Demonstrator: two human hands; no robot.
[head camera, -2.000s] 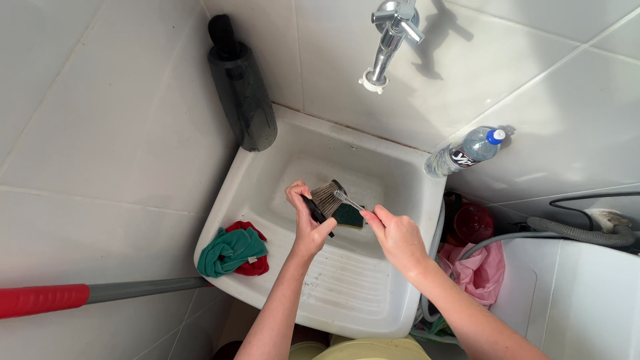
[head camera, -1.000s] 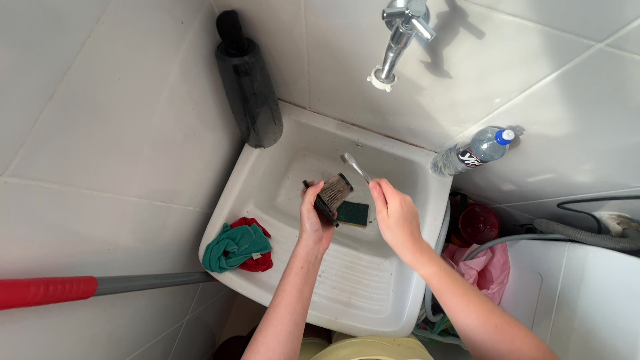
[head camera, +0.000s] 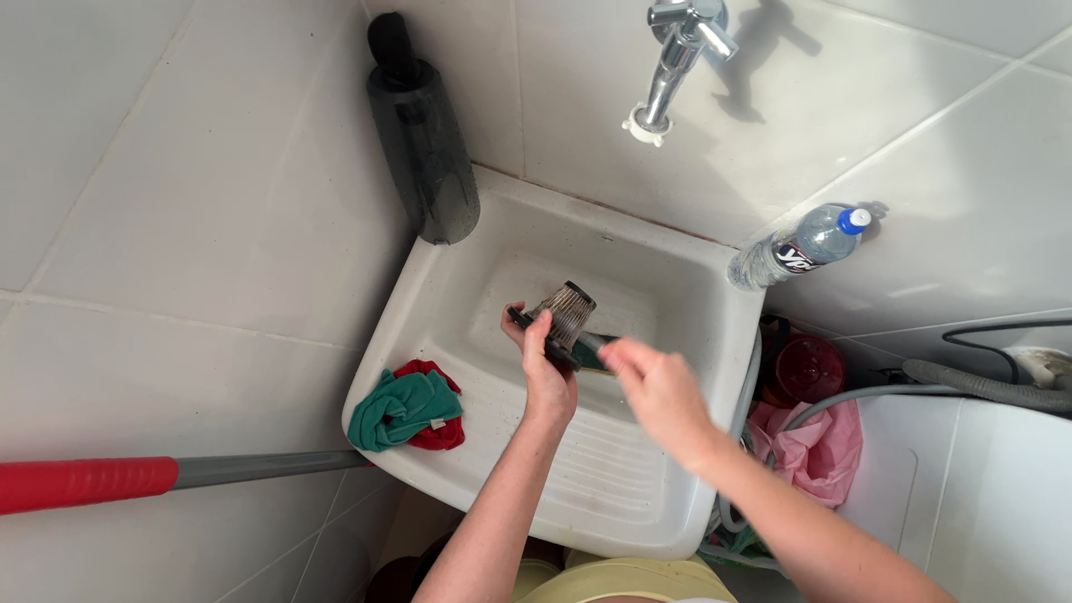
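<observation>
Over the basin of a white laundry sink (head camera: 712, 469), my left hand (head camera: 544, 368) grips the black rim of a pleated, cone-shaped filter (head camera: 566, 313), its narrow end pointing up and away. My right hand (head camera: 662, 394), blurred, is closed on a small brush (head camera: 593, 342); its working end lies against or just beside the filter's lower right side. Whether it touches the pleats cannot be told. Beneath them in the basin lies a green scouring sponge (head camera: 590, 356), partly hidden by the hands and brush.
A dark translucent canister (head camera: 427, 151) stands at the sink's back left corner, a plastic bottle (head camera: 796, 247) at the back right. Green and red cloths (head camera: 406, 408) lie on the left rim. A chrome tap (head camera: 670, 71) juts from the tiled wall. A red-gripped pole (head camera: 176, 475) reaches in from the left.
The brush, raised above and right of the filter one second ago, is now down by the filter's lower right side. My left hand still holds the filter.
</observation>
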